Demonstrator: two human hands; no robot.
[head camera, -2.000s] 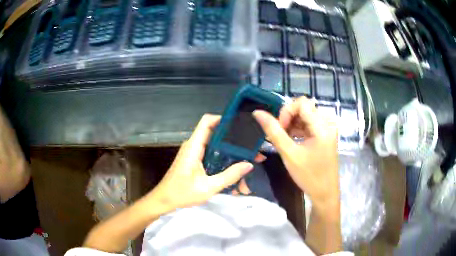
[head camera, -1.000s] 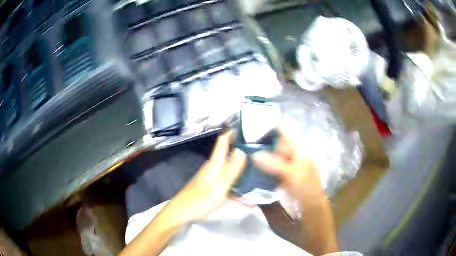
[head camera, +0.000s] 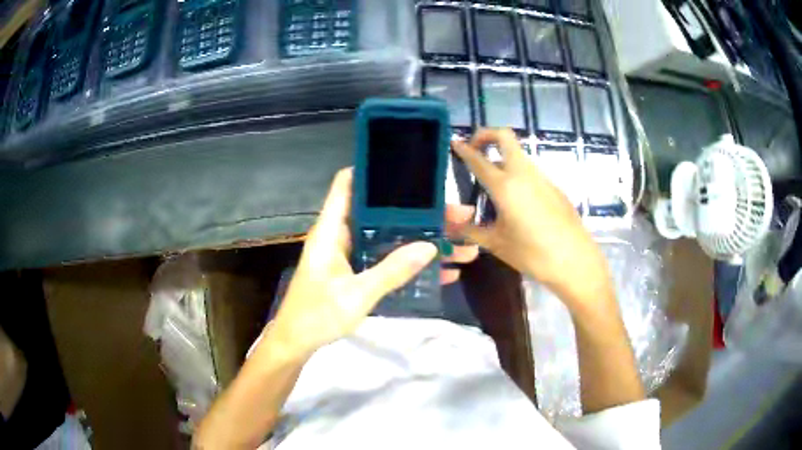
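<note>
A teal keypad phone (head camera: 402, 163) stands upright in the picture with its dark screen facing me. My left hand (head camera: 339, 281) holds it by its lower half, thumb across the keys. My right hand (head camera: 528, 215) is just right of the phone, index finger and thumb curled near its right edge. A narrow pale strip with a black edge shows between the phone and the right fingers; I cannot tell whether it is a held lens or part of the tray behind. The lens tray (head camera: 632, 158) holds black-bordered screen lenses (head camera: 503, 104) behind the right hand.
Stacked clear phone trays (head camera: 220, 105) with teal phones lie at upper left. A white desk fan (head camera: 732, 198) and a white box (head camera: 655, 39) are at right. Cartons below the bench edge hold a whitish plastic bag (head camera: 180, 321) at left and crinkled clear film (head camera: 646, 325) at right.
The view swung right over the carton and back to the trays. The phone, tilted two seconds ago with my right thumb at its screen, is now straight; my right fingers are beside it.
</note>
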